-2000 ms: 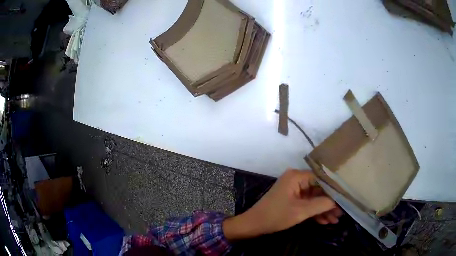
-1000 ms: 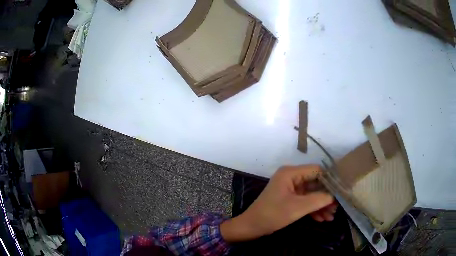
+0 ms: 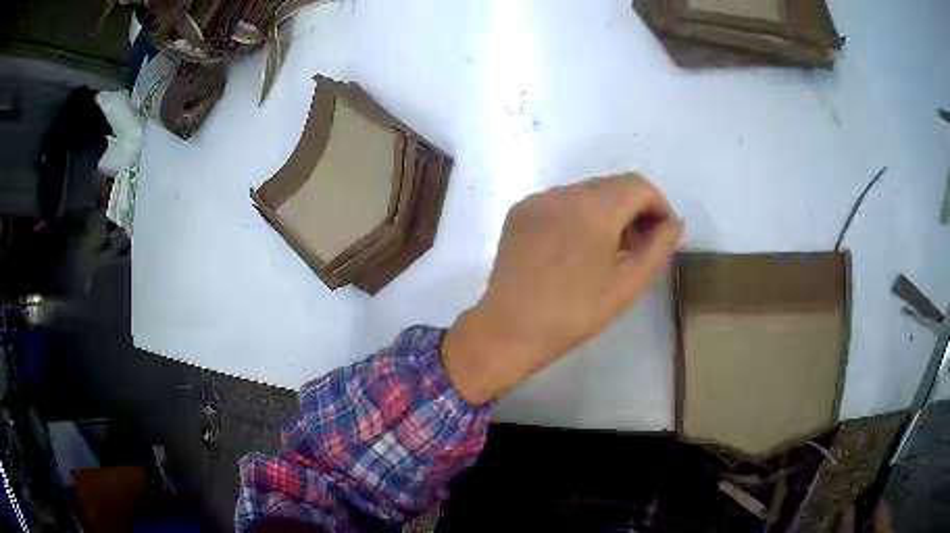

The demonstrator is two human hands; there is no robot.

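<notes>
A brown pocket piece with a beige centre (image 3: 764, 354) lies flat at the table's front edge, its pointed end towards my lap. My left hand (image 3: 589, 271) is slightly blurred, with curled fingers at the pocket's upper left corner; no fabric shows in it. Shears (image 3: 922, 401) stand at the far right, partly cut off by the picture's edge, apart from the pocket. A dim bit of my right hand (image 3: 878, 517) shows low at the right edge; its fingers and grip are hidden. A thin dark strip (image 3: 860, 206) rises from the pocket's upper right corner.
A fanned pocket stack (image 3: 339, 198) lies at the left, another (image 3: 740, 31) at the far right. Rumpled brown bundles (image 3: 208, 31) lie at the far left corner beside white cloth (image 3: 120, 156). A trimming (image 3: 917, 297) lies at the right. Several scraps (image 3: 755, 489) are over my lap.
My left hand has moved up from the table edge, away from the shears. The shears have left the pocket for the far right. The pocket is turned straighter, without the strip across it. The view has shifted.
</notes>
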